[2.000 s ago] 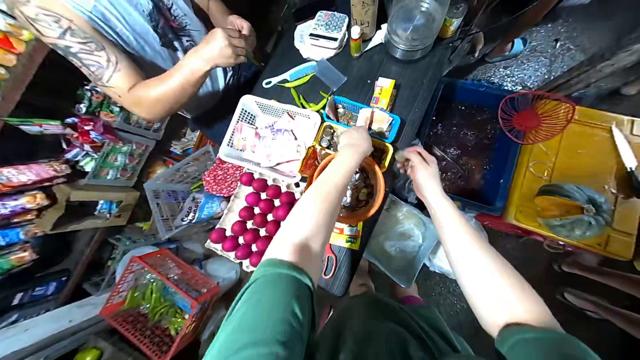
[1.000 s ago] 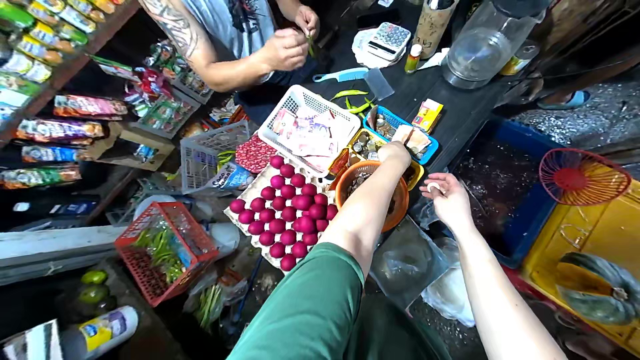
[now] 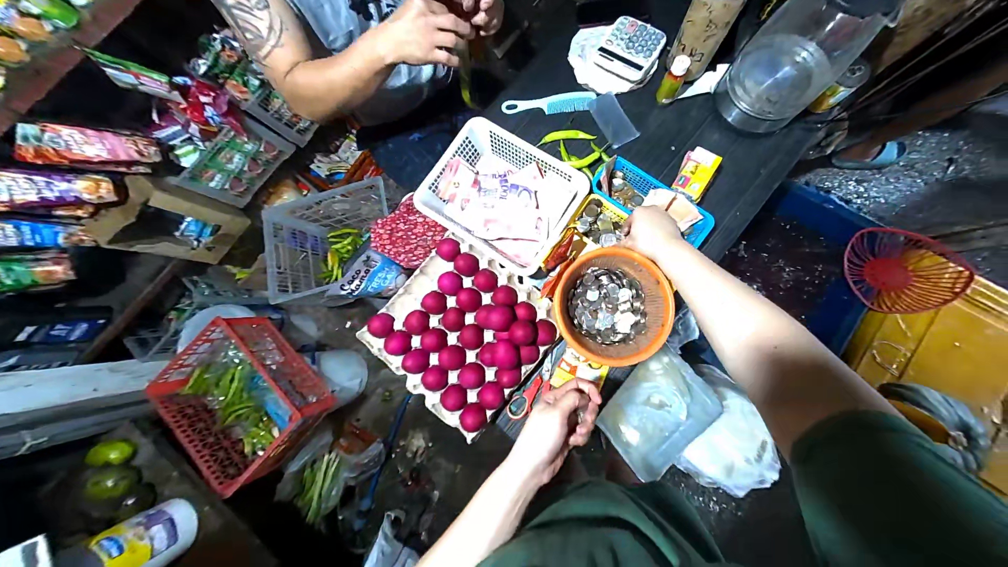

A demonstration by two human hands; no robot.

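Note:
My left hand (image 3: 561,419) is low, palm partly up with curled fingers, just below an orange plastic colander (image 3: 661,319); whether it holds anything is unclear. Silver coins (image 3: 606,305) lie in the colander. Beyond its rim, my right hand (image 3: 652,230) reaches down at the edge of a yellow basket (image 3: 579,216) of coins (image 3: 600,222), its fingertips partly hidden. A blue basket (image 3: 709,228) beside it holds coins and folded paper or notes. To the left, a white plastic basket (image 3: 465,142) contains banknotes (image 3: 504,197).
A tray of magenta eggs (image 3: 470,337) and red-handled scissors (image 3: 524,400) lie near my left hand. Across the dark table (image 3: 543,71) are green chilies (image 3: 579,157), a blue comb (image 3: 551,102), a calculator (image 3: 630,47) and a clear pitcher (image 3: 776,71). Another person's hands (image 3: 429,31) are at the top.
My left hand has left the coin baskets and is now below the colander. My right hand has moved from the colander's right side to the yellow basket. The view has shifted.

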